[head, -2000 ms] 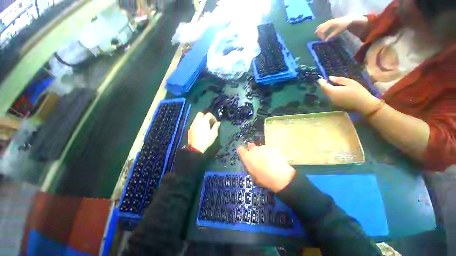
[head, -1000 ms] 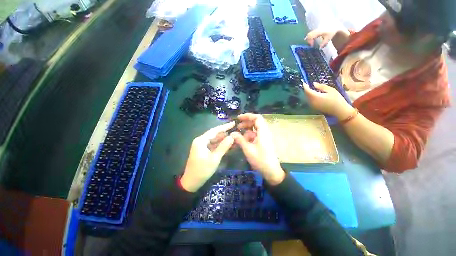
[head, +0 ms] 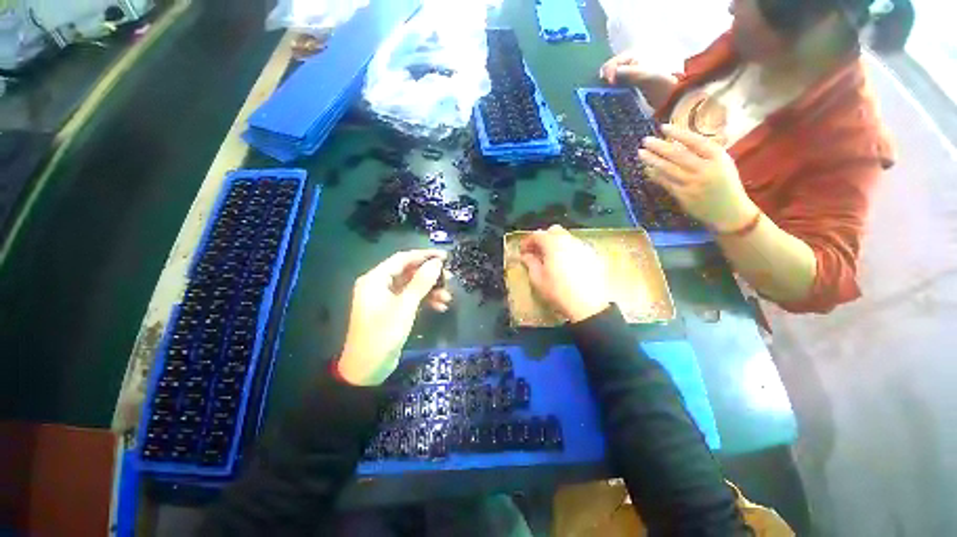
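My left hand (head: pixel 386 309) is raised over the bench left of centre, with a small black part (head: pixel 442 271) pinched between thumb and fingers. My right hand (head: pixel 561 271) is over the left part of the shallow tan box (head: pixel 640 275), fingertips bent down inside it; whether they hold anything is too small to tell. The blue working tray (head: pixel 577 404) lies in front of me, its left and middle part covered with rows of black parts (head: pixel 451 404). My left forearm covers its left end. A heap of loose black parts (head: pixel 420 205) lies beyond my hands.
Filled trays (head: pixel 226 315) are stacked at the left beside the conveyor. Flat blue trays (head: pixel 315 94), a clear plastic bag (head: pixel 425 79) and a filled tray stack (head: pixel 514 110) lie farther back. A coworker in rust-orange (head: pixel 808 178) handles a filled tray (head: pixel 630 157) at the right.
My hands, together around a black part one second ago, have parted. The right moved over the tan box; the left keeps the part. The coworker's near hand has lifted. The view has shifted.
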